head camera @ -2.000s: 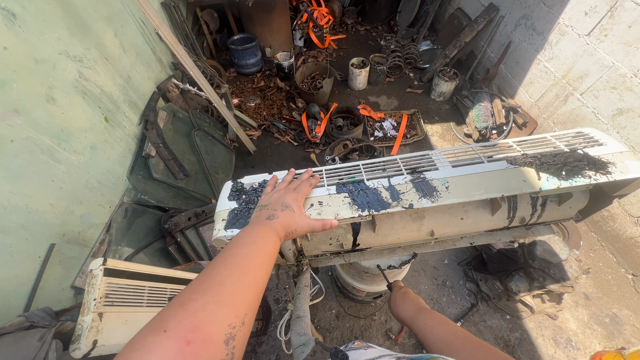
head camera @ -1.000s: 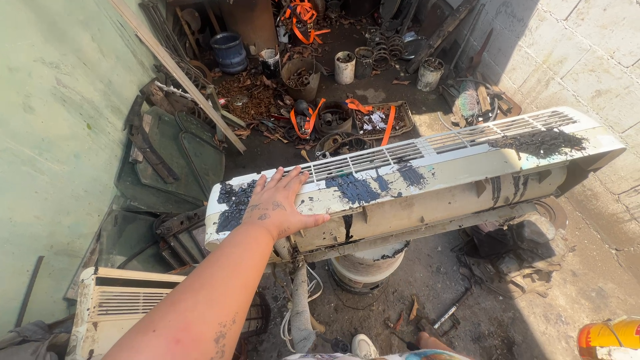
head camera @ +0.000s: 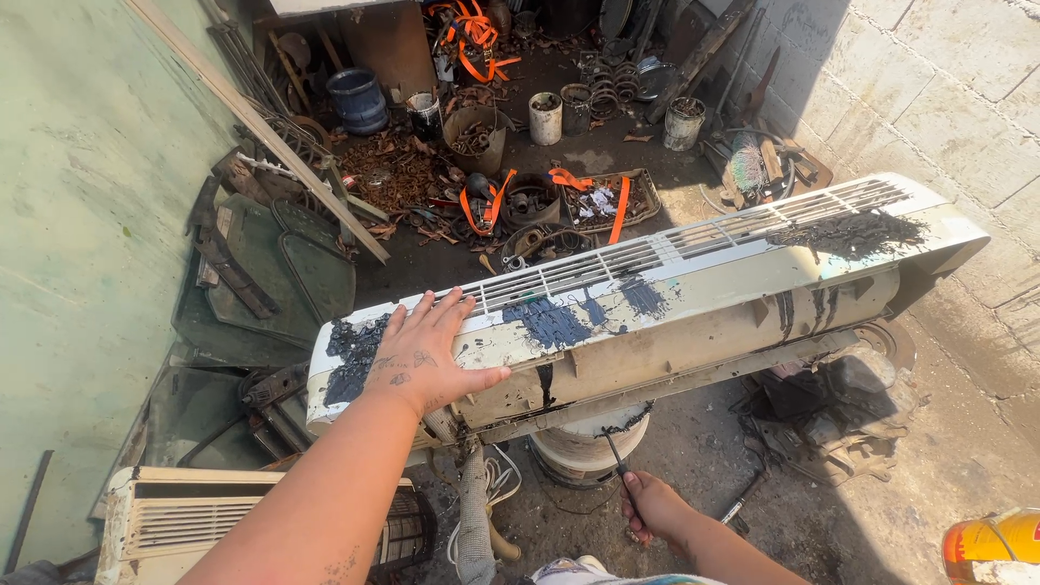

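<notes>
My left hand (head camera: 422,357) lies with fingers spread on the left end of a white plastic air-conditioner indoor unit (head camera: 699,301). Black tar-like material covers patches of its casing, and dark drips run down its front. Below the unit, my right hand (head camera: 650,504) grips a thin dark-handled tool (head camera: 619,465), whose type I cannot tell. The tool's tip reaches the black-smeared rim of a white bucket (head camera: 589,447), partly hidden under the unit. A wrapped hose (head camera: 473,512) hangs from the unit's left end.
A second air-conditioner unit (head camera: 187,520) stands at lower left, near leaning glass panes (head camera: 276,276). Behind are a blue container (head camera: 357,101), several scrap-filled cans, orange straps (head camera: 479,41) and a tray (head camera: 650,195). A yellow-orange container (head camera: 991,540) stands at lower right; metal scrap (head camera: 837,414) lies right of the bucket.
My right hand, mostly out of view a second ago, is back below the unit with the tool at the bucket's rim. My left hand stays on the unit's left end.
</notes>
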